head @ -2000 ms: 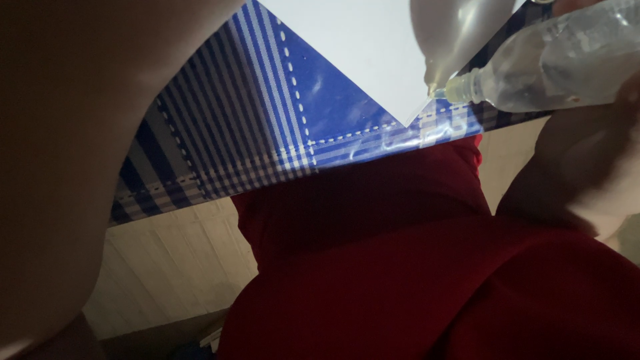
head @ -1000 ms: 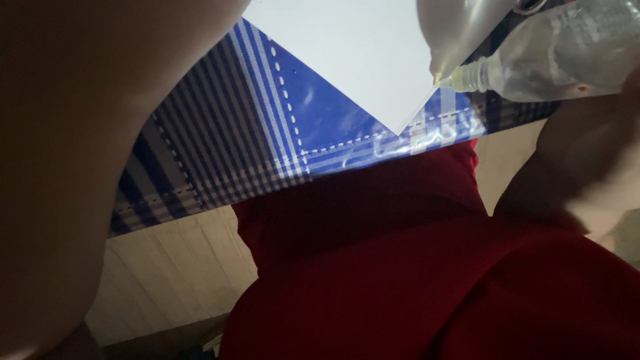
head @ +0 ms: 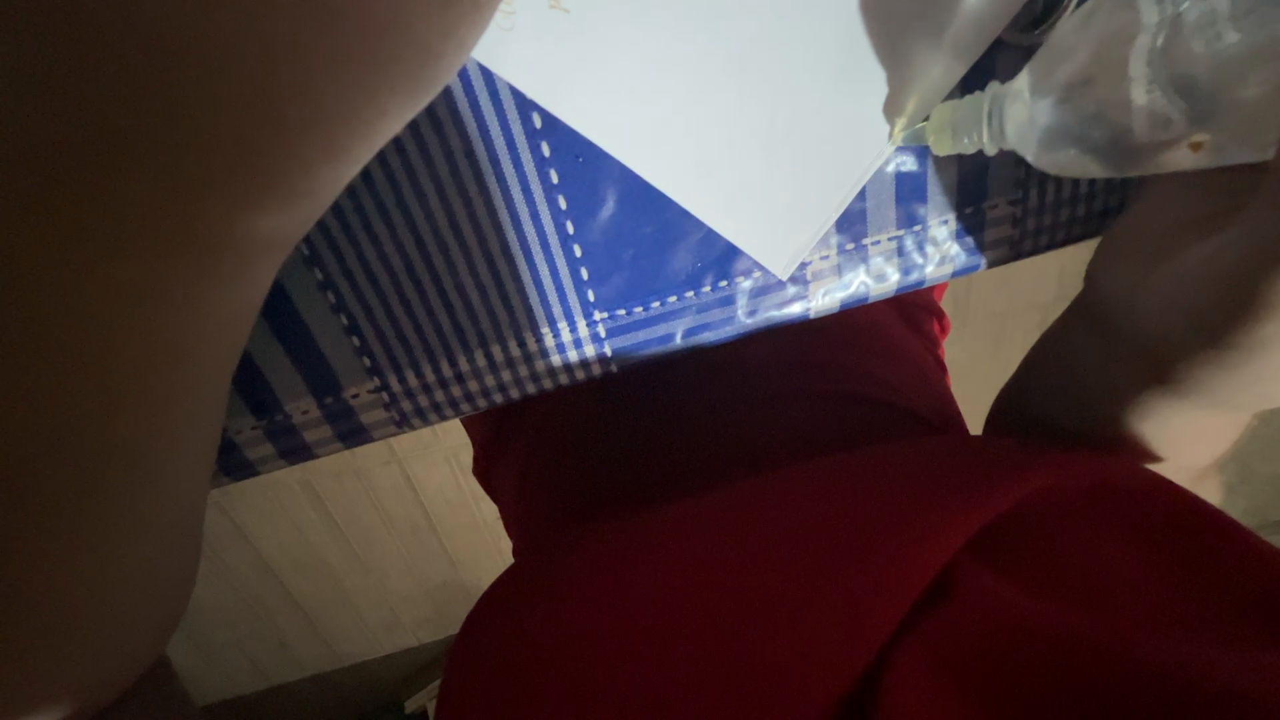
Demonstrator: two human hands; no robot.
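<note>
Neither of my hands is in view; my left forearm fills the left side and my right arm shows at the right edge. A white paper sheet (head: 690,130) lies on a blue and white checked tablecloth (head: 650,230), one corner near the table's front edge. A clear plastic bottle (head: 1090,90) with a narrow nozzle lies tilted at the upper right, its tip close to the sheet's right edge. The tip meets the lower end of a translucent, rounded object (head: 930,45), whose kind I cannot tell. What holds them is hidden or out of frame.
Red clothing (head: 800,560) covers my lap below the table edge. A light floor with plank-like lines (head: 350,550) shows on the left. A dark, ring-like item (head: 1040,20), partly hidden, is behind the bottle. Faint marks are at the sheet's top.
The sheet's corner has shifted slightly left and toward the front edge of the table. The bottle and the rounded object have moved a little up, away from that edge.
</note>
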